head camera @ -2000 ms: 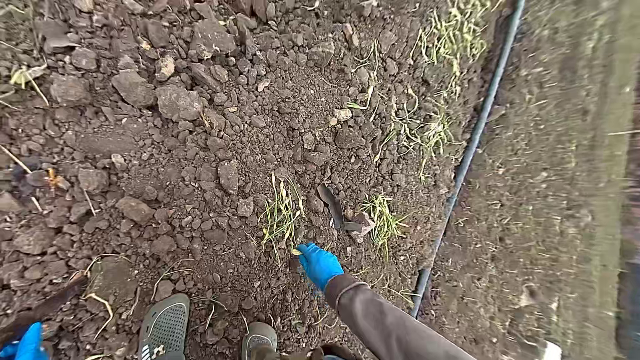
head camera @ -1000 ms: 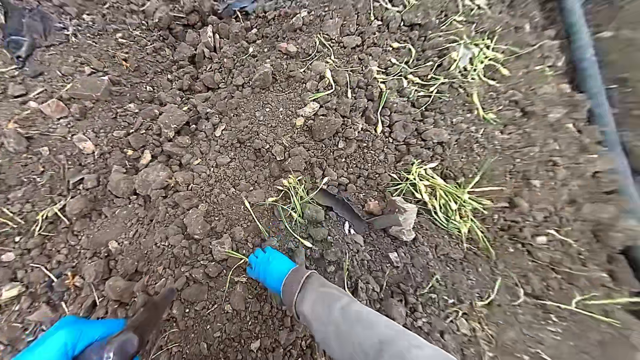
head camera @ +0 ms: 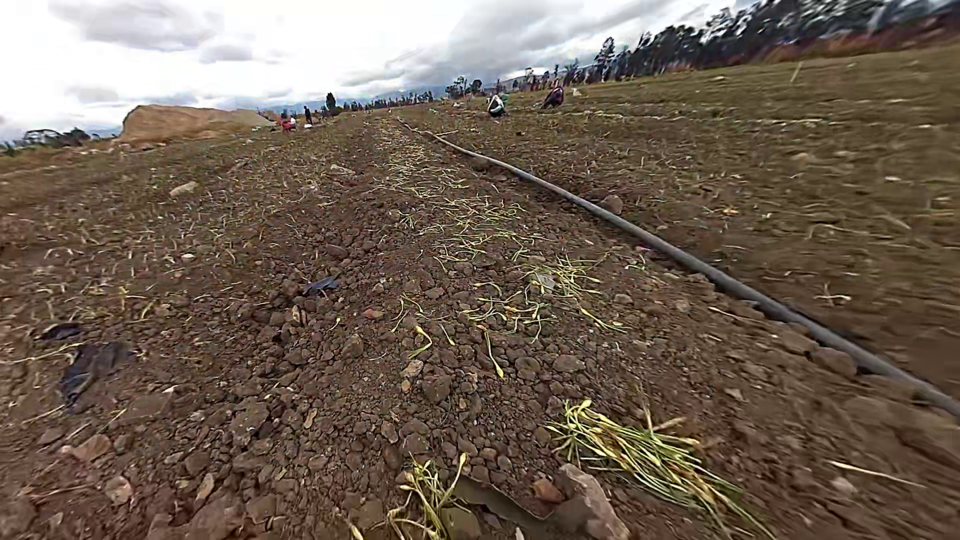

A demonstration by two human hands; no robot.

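Neither my left hand nor my right hand shows in the head view. Low in the picture, a bundle of green and yellow seedlings (head camera: 656,461) lies on the stony soil. To its left is a smaller clump of seedlings (head camera: 431,499) at the bottom edge. Between them lie a dark flat strip (head camera: 499,502) and a pale stone (head camera: 592,499). Farther up the bed, more loose seedlings (head camera: 517,304) are scattered in a long line.
A dark hose (head camera: 637,232) runs along the bed's right side into the distance. Dark plastic scraps (head camera: 94,367) lie at left. Far off are several people, one crouching person (head camera: 496,106) among them, and a large earth-coloured mound (head camera: 187,122).
The view has swung up from the ground to the field and sky. Both blue-gloved hands, the left one with a dark tool in it a second ago, are out of the picture.
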